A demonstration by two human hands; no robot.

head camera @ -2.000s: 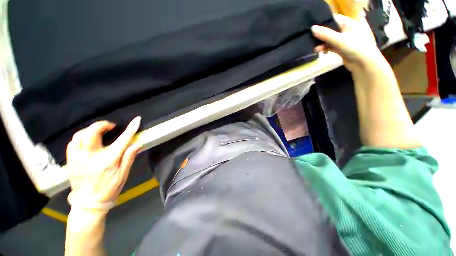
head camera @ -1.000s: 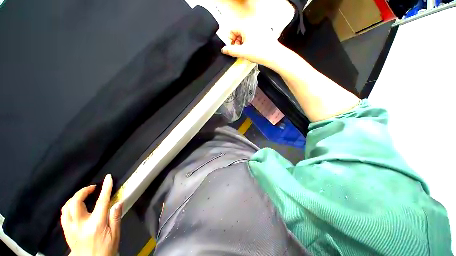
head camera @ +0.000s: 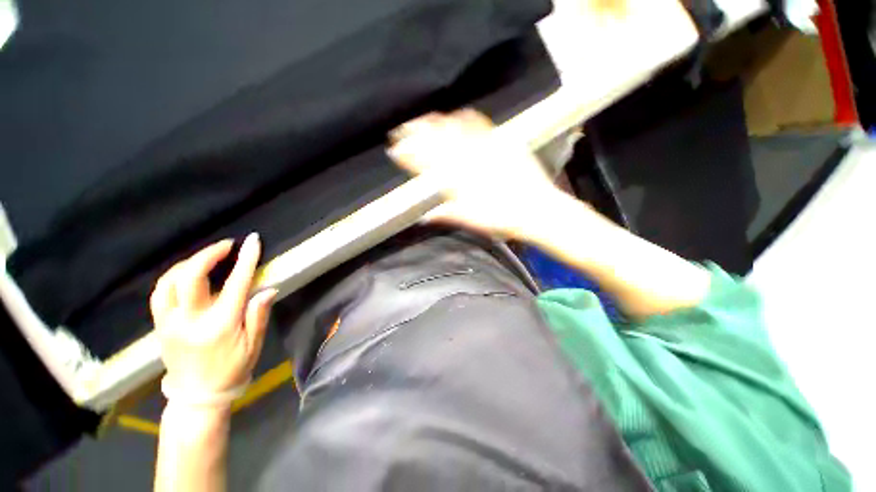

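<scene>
A large black panel (head camera: 221, 106) lies on the white table (head camera: 370, 226), with a raised fold running along its near side. A flat black band (head camera: 336, 197) lies between the fold and the table's near edge. My left hand (head camera: 209, 317) rests at the near edge on the left, fingers apart, fingertips on the black band. My right hand (head camera: 471, 173) is blurred and lies over the near edge, its fingertips on the band; whether it grips anything cannot be told.
A brown box (head camera: 792, 86) with a red edge stands at the upper right. Dark material hangs or stands below the table at the right. A yellow line (head camera: 259, 386) marks the dark floor. A white surface (head camera: 816, 317) is at the far right.
My right hand has moved left along the near edge, away from the panel's right corner. My left hand stays at the left part of the edge. The camera view has swung and turned back.
</scene>
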